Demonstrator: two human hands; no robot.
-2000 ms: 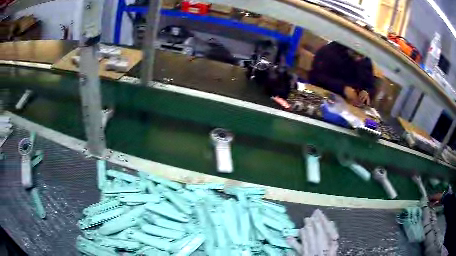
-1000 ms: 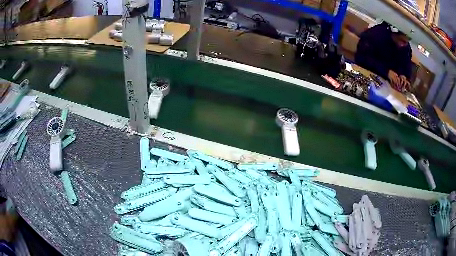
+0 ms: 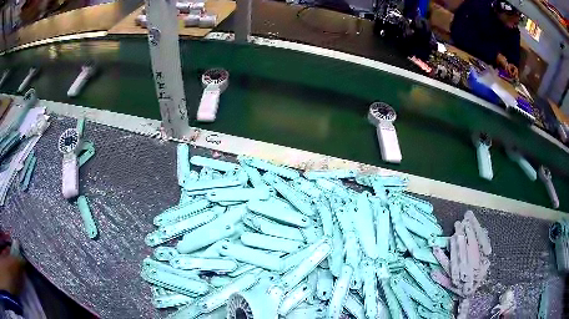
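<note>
A large heap of mint handle covers (image 3: 274,237) lies on the grey bench, close in front of me. A fan head with a dark grille (image 3: 239,306) and mint body parts show at the bottom edge, cut off by it; what holds them, if anything, is hidden. A small pile of pink-grey handle covers (image 3: 469,252) lies right of the heap. A white fan (image 3: 70,171) lies at the left among a few mint covers. Neither of my hands can be made out.
The green conveyor (image 3: 299,106) carries spaced white and mint fans behind the bench rim. A metal post (image 3: 165,75) stands at its near edge. Another person's hand (image 3: 9,271) shows at the left edge. A person (image 3: 486,34) sits across the belt.
The view has shifted right, then tilted lower. The bottom-edge fan head, faint one second ago, shows more clearly. The conveyor fans sit farther right along the belt relative to the post.
</note>
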